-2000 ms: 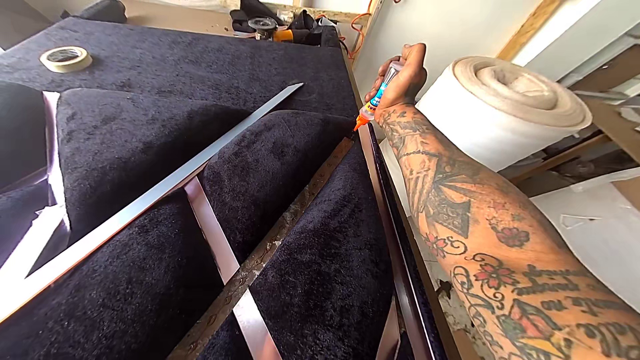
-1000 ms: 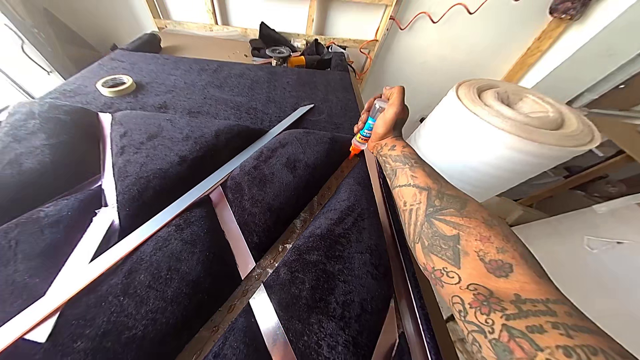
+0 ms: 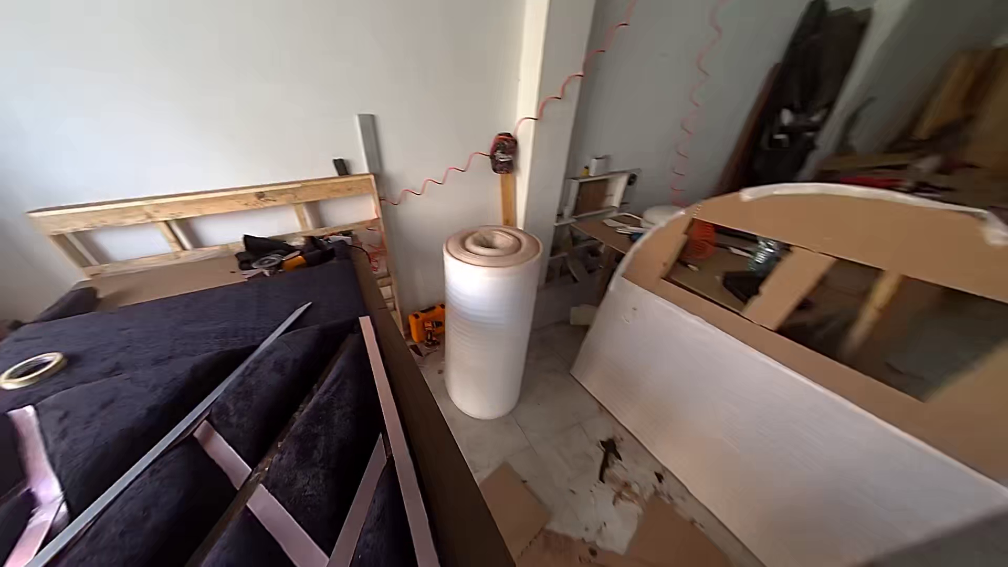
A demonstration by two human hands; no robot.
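Neither my left hand nor my right hand shows in the head view. At the lower left lies a panel padded in dark plush fabric (image 3: pixel 315 441), with pinkish metallic strips (image 3: pixel 287 524) set between its pads. A long pointed metallic strip (image 3: pixel 185 425) lies diagonally across the pads. Along the panel's right edge runs another pinkish strip (image 3: pixel 396 441). A roll of masking tape (image 3: pixel 31 370) rests on the dark fabric at the far left. The glue bottle is out of sight.
A tall roll of white foam sheet (image 3: pixel 484 339) stands on the floor beside the panel. On the right is a curved frame of board and white foam (image 3: pixel 709 394). Cardboard pieces (image 3: pixel 512 504) lie on the floor. Tools (image 3: pixel 287 256) sit near a wooden frame (image 3: pixel 213 201); a red coiled hose (image 3: pixel 449 177) hangs by the wall.
The view has swung far to the right. My right hand, seen earlier with a glue bottle at the panel's gap, has left the view, and so has the bottle.
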